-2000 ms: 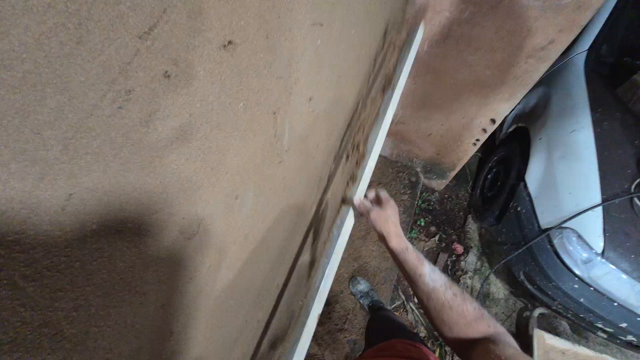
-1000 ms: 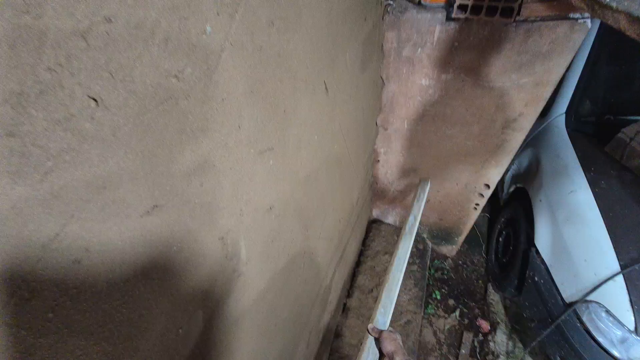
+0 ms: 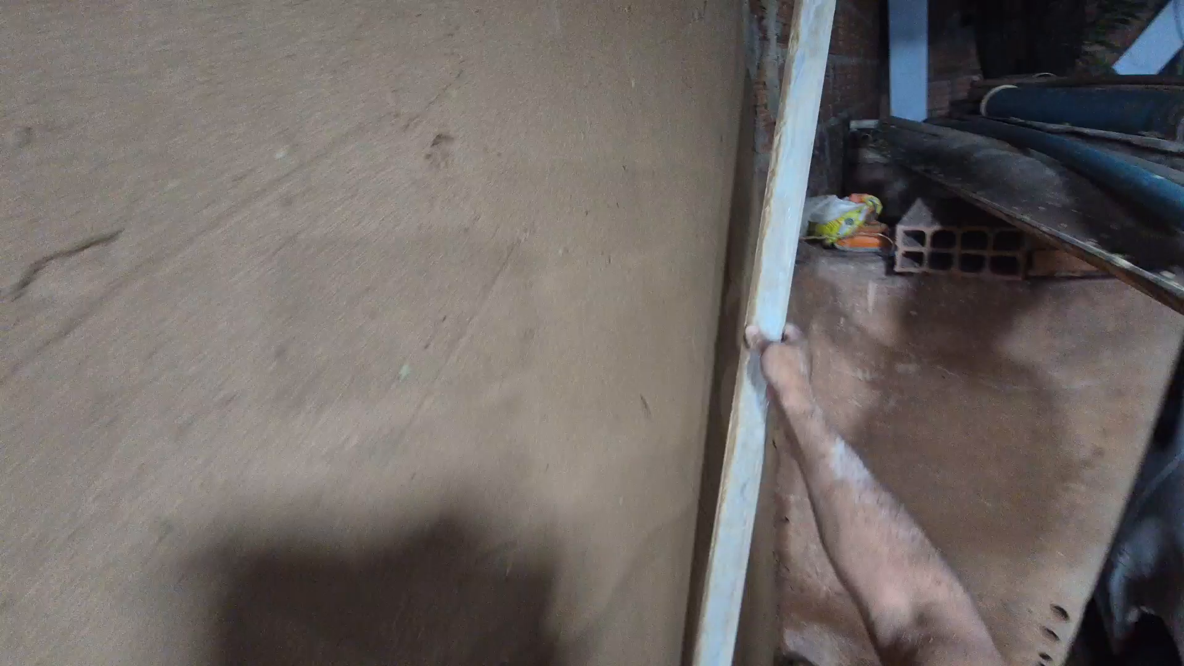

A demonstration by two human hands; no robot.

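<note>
My right hand grips a long, straight, pale strip, its fingers wrapped around both edges near the middle of the visible length. The strip stands nearly upright, tilted slightly to the right at the top, and runs out of view at top and bottom. It is close to the plastered wall; whether it touches the wall I cannot tell. White residue marks the right forearm. My left hand is out of view.
Behind the strip stands a low reddish rendered wall with holes low on its right. On its top lie a hollow clay brick and a yellow and white plastic bag. A dark board and blue pipes jut in from the right.
The view has tilted up, so the car's front and the ground have left it. The strip, low in the frame one second ago, now rises past the top edge, still in my right hand.
</note>
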